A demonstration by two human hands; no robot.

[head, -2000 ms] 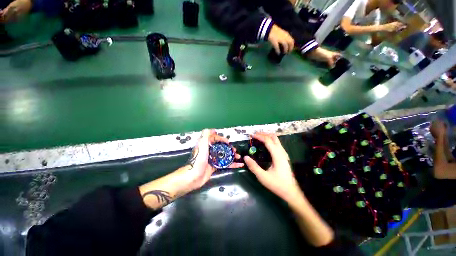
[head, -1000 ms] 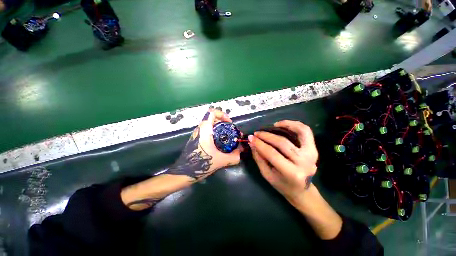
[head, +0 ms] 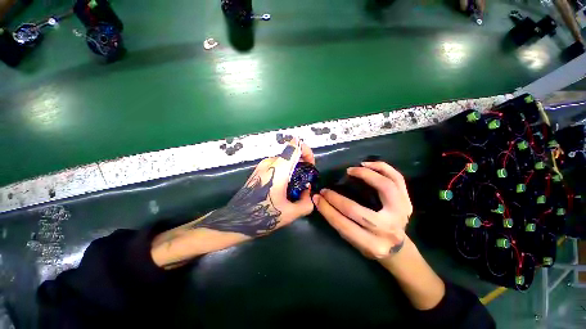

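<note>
My left hand point(head: 273, 193) is shut around a small round dark lamp head point(head: 302, 180) with blue-purple glints, above the dark worktop. My right hand point(head: 369, 212) is curled just right of it, around a black housing point(head: 360, 191) that is hard to make out against the dark bench. My right fingertips meet the lamp head's right edge. Any wire between the two parts is hidden by the fingers. A cluster of black housings point(head: 507, 193) with red wires and green dots stands at the right.
A white rail point(head: 148, 166) with small dark discs point(head: 231, 147) runs between worktop and green belt point(head: 167, 96). Pale rings point(head: 51, 234) lie at the left of the bench. Dark units point(head: 104, 40) stand on the belt. A yellow cord point(head: 554, 154) lies behind the cluster. Part of an arm shows top right.
My hands first moved together from apart around the lamp head. Since then the left hand has turned, tilting the lamp head's face. The far units have shifted left in view.
</note>
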